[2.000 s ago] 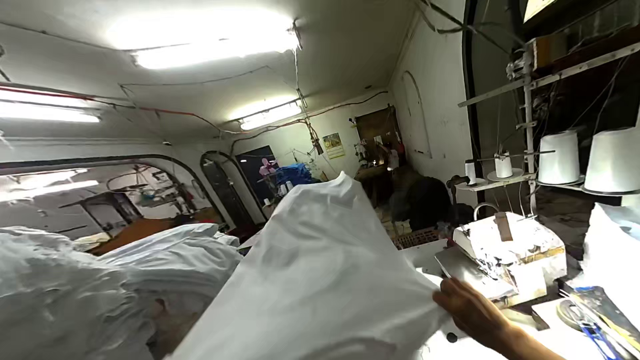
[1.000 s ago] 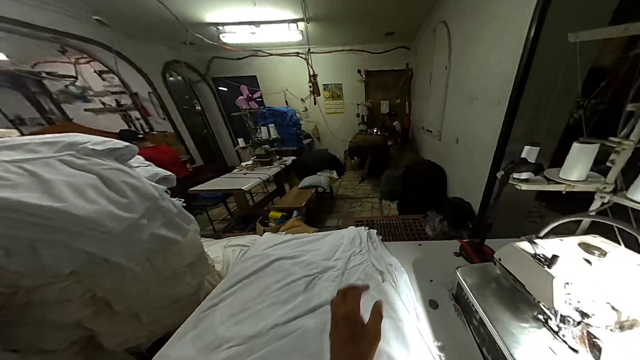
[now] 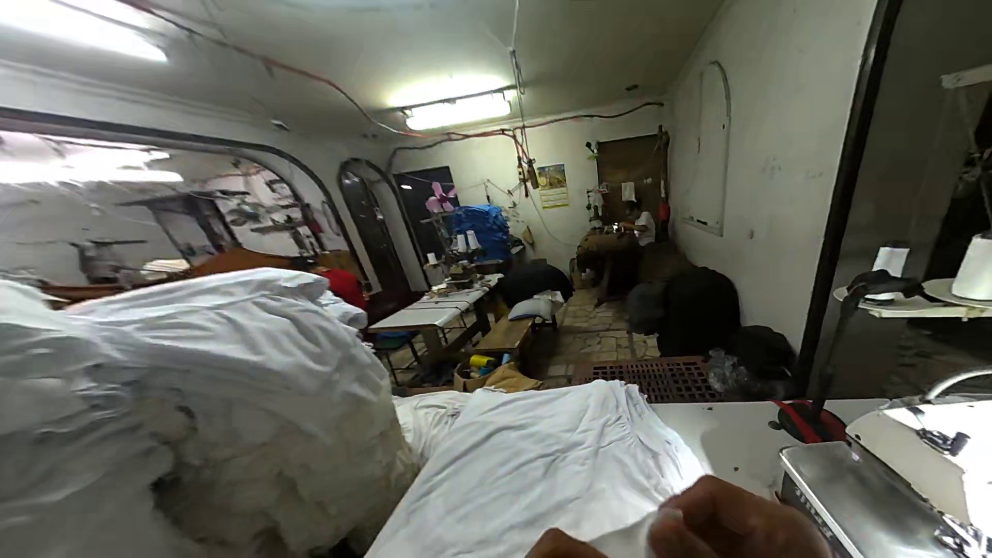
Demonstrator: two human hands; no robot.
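At the bottom edge of the head view, my right hand (image 3: 736,518) pinches a bit of white fabric (image 3: 624,539) between thumb and fingers. Low and to its left, fingertips of my left hand (image 3: 564,544) show at the frame's edge; what they do is hidden. Beneath and beyond both hands, a stack of white garments (image 3: 542,457) lies on the white work table (image 3: 736,442). A large heap of white cloth (image 3: 256,387) rises at the left. To the right of my hands stands a sewing machine (image 3: 922,442) with a metal cover.
White thread cones (image 3: 973,267) stand on a rack at the right. A red and black object (image 3: 810,421) lies behind the machine. Beyond the table are a floor grate (image 3: 651,377), a wooden bench (image 3: 502,335), another sewing table (image 3: 422,314) and a seated person (image 3: 642,225) far back.
The white cloth held up two seconds ago now lies on the stack. My right hand, spread over the stack one second ago, is now closed on fabric, and left fingertips have appeared.
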